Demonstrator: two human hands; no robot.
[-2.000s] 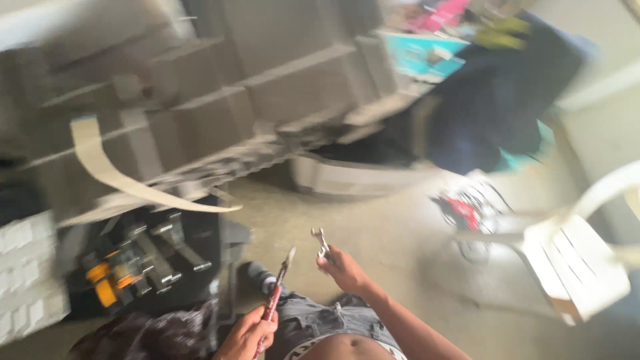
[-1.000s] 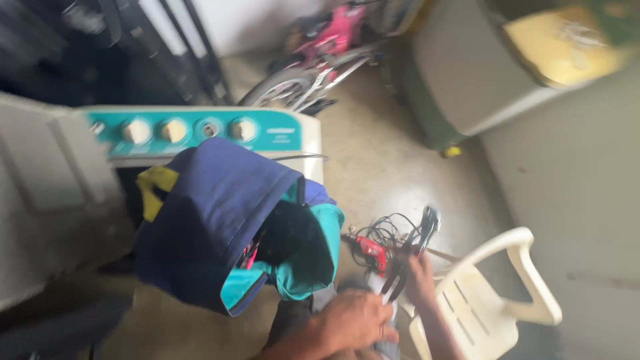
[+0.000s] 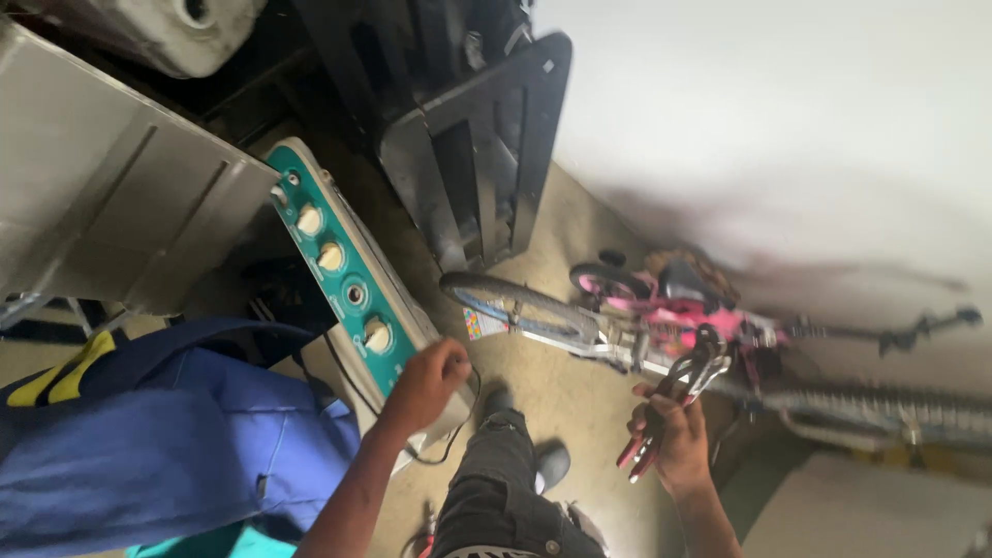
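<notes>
My right hand (image 3: 678, 438) grips a bundle of hand tools (image 3: 701, 360) with metal heads up and red handles below, pliers among them as far as the blur shows. My left hand (image 3: 430, 384) is loosely closed over the end of a washing machine's teal control panel (image 3: 353, 287), which has cream knobs. Whether its fingers hold anything cannot be made out. Left of that hand lies a blue fabric bag (image 3: 155, 442) with a yellow patch and teal lining. Beyond my right hand a bicycle (image 3: 527, 310) and a pink children's bicycle (image 3: 682, 310) are near the wall.
Black slatted panels (image 3: 480, 163) stand at the top centre. A grey ribbed panel (image 3: 124, 186) fills the upper left, and a white wall (image 3: 775, 116) the upper right. A dark cable (image 3: 457, 442) loops beside the washing machine. A pale box-like object (image 3: 868, 511) is at lower right.
The view has swung strongly toward the washing machine and bicycles. My hands, close together over the tools one second ago, are now apart, with the tools in the right one.
</notes>
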